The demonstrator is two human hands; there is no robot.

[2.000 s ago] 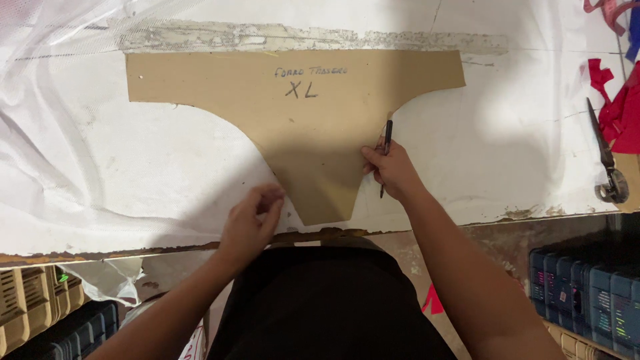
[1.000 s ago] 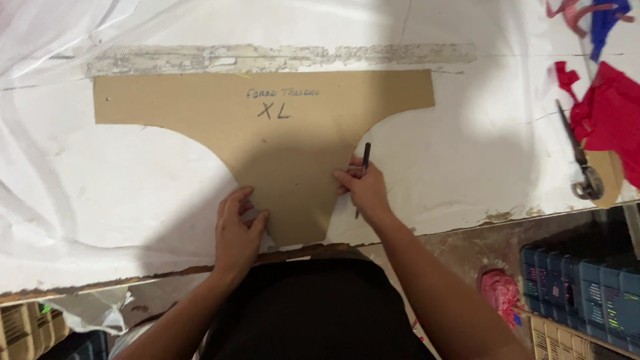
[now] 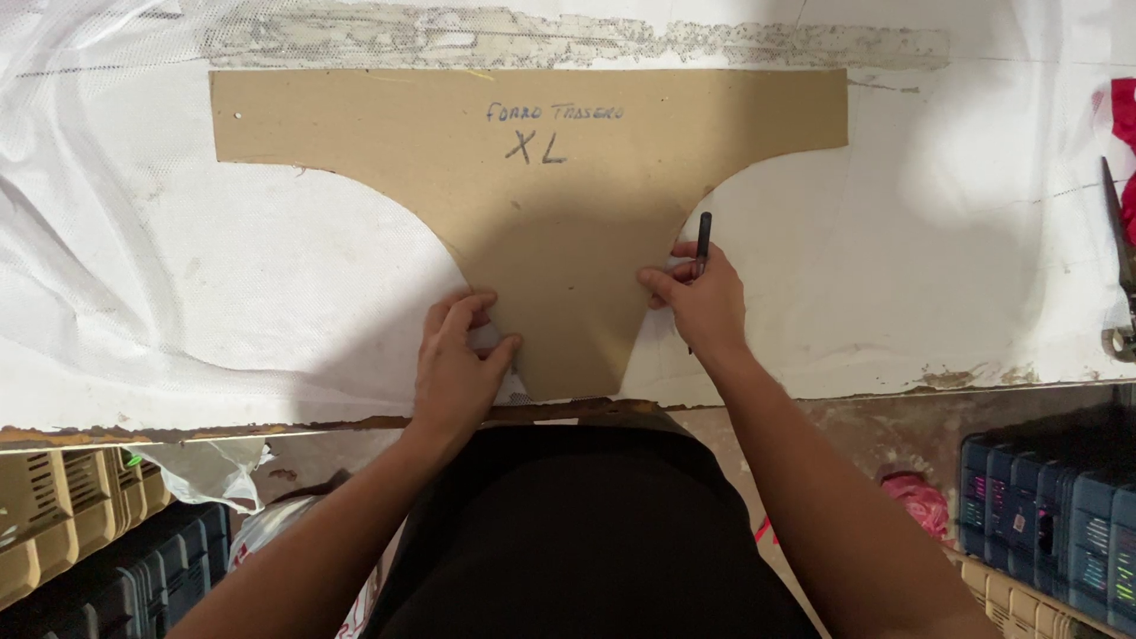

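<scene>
A brown cardboard pattern piece (image 3: 568,204), wide at the top and narrowing toward me, lies flat on white mesh fabric (image 3: 293,257) over a worktable. It bears handwriting and a size mark. At the pattern's lower left edge, my left hand (image 3: 460,359) touches the cardboard with thumb and fingertips, fingers apart. My right hand (image 3: 710,302) holds a dark pen (image 3: 704,232) upright between its fingers, while its thumb and fingertips rest at the pattern's right edge. The pen's lower part is mostly hidden behind the hand.
Scissors (image 3: 1114,257) and red fabric (image 3: 1125,111) lie at the table's right side. The worn table edge (image 3: 195,435) runs in front of me. Below it stand beige crates (image 3: 62,506) and dark crates (image 3: 1012,506), with a pink bundle (image 3: 919,501) on the floor.
My left hand has come up from beside the pattern's lower tip onto its left edge. My right hand stays at the right edge with the pen. The view has moved closer.
</scene>
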